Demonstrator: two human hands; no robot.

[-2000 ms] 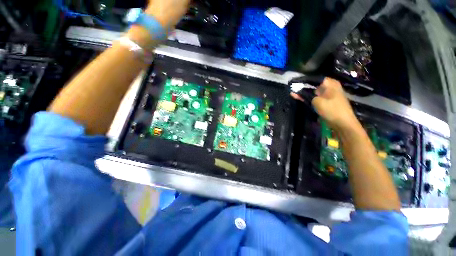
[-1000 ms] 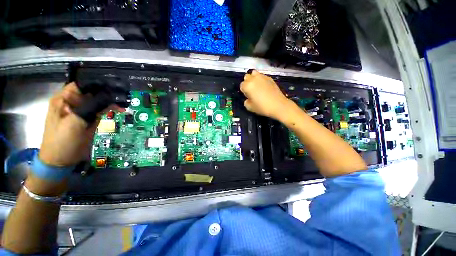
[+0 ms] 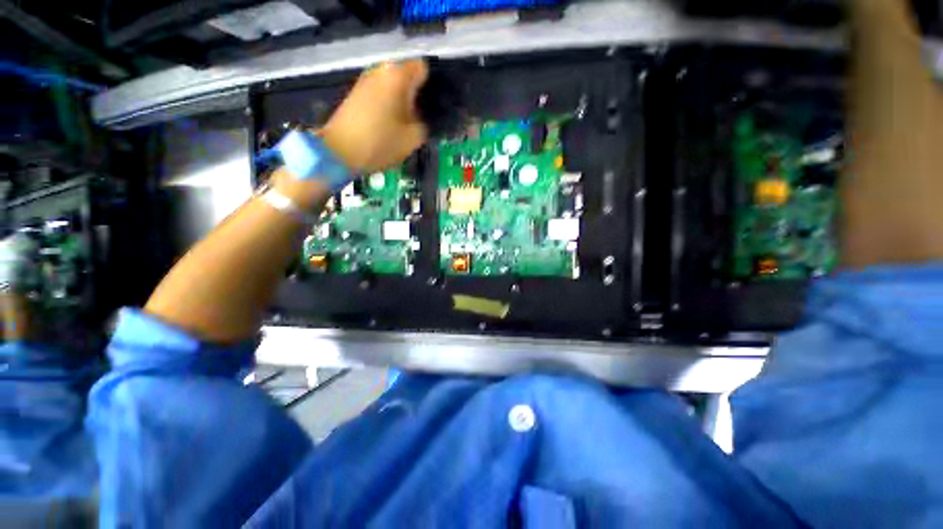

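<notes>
Two green circuit boards lie side by side in a black carrier [image 3: 538, 312]. The right board [image 3: 517, 217] is mostly uncovered; the left board [image 3: 362, 229] is partly hidden by my left hand and wrist. My left hand [image 3: 385, 116] is closed above the gap between the boards, near the carrier's back edge. It holds a blurred cluster of black capacitors [image 3: 443, 98]. My right forearm rises at the right edge, and its hand is cut off by the top of the picture. A tape strip [image 3: 481, 306] is on the carrier's near side.
Silver rails run behind [image 3: 259, 74] and in front [image 3: 517, 353] of the carrier. Another carrier with a green board [image 3: 786, 222] adjoins on the right. The blue component heap [image 3: 465, 8] shows at the top edge. Another person's blue sleeve [image 3: 47, 413] is at far left.
My left hand has moved right over the carrier, from the left board to the gap between boards. My right hand has left the carriers and gone out of the picture. The view has shifted.
</notes>
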